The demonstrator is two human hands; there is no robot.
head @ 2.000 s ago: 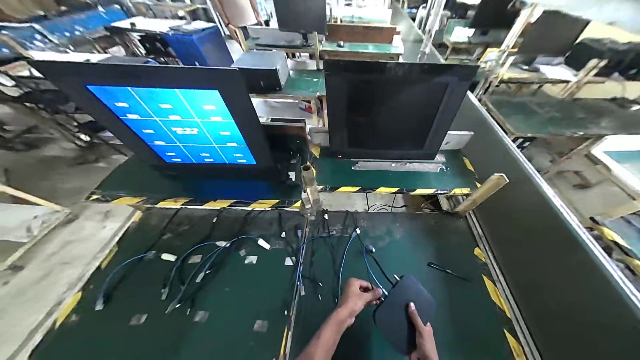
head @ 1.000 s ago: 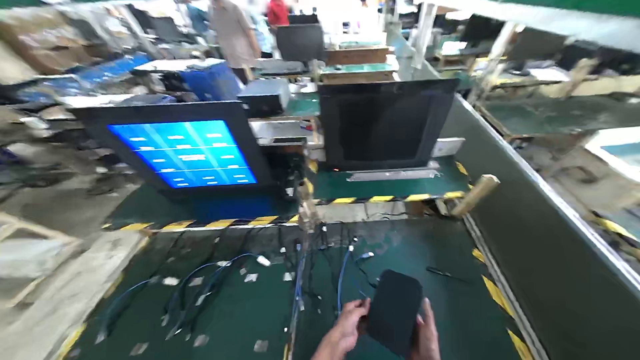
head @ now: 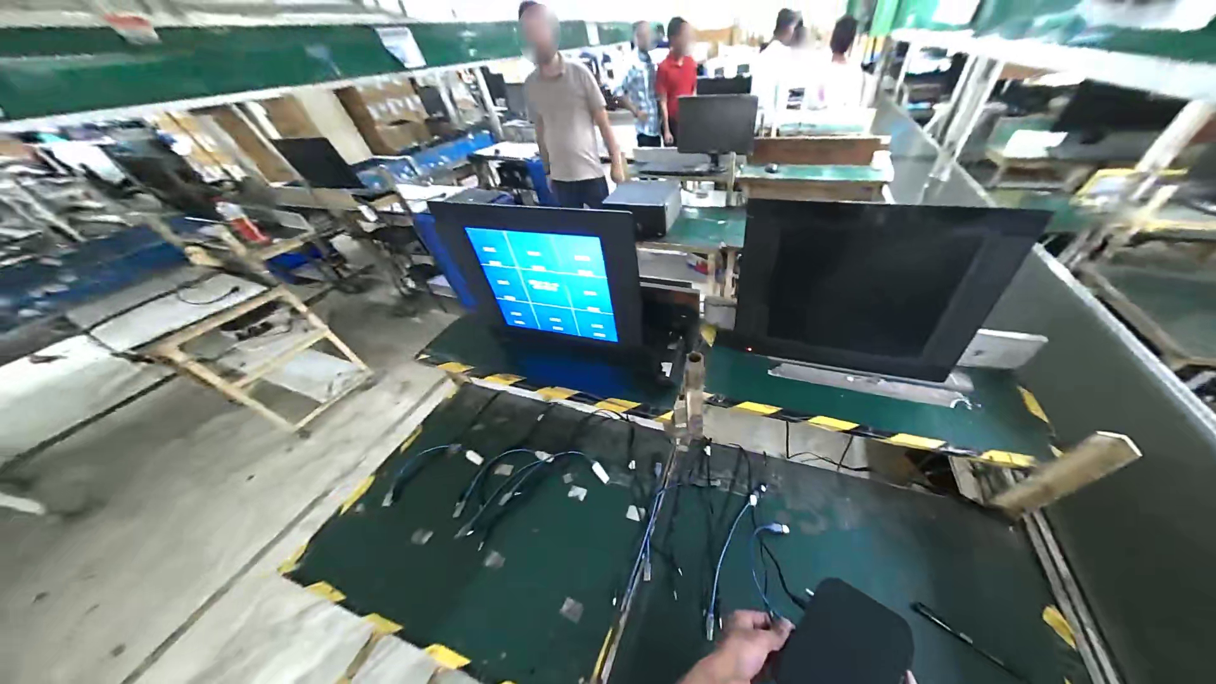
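Note:
A black box-shaped device with rounded corners is at the bottom of the head view, over the green bench top. My left hand is at its left edge, fingers pinched together at the end of a cable; the exact grip is partly hidden. Only a fingertip of my right hand shows at the device's lower right edge, the rest being behind it or out of frame. Blue network cables and black cables lie left of the device. A black pen-like tool rests to its right.
Beyond the bench stand a lit monitor with a blue grid and a dark-screened monitor. A wooden post juts up at right. More blue cables lie on the left half. A person stands in the aisle; others are farther back.
The view has tilted upward, bringing people and overhead shelves into sight. My left hand was at a cable by the device, then on the device's edge, and is now at a cable end again.

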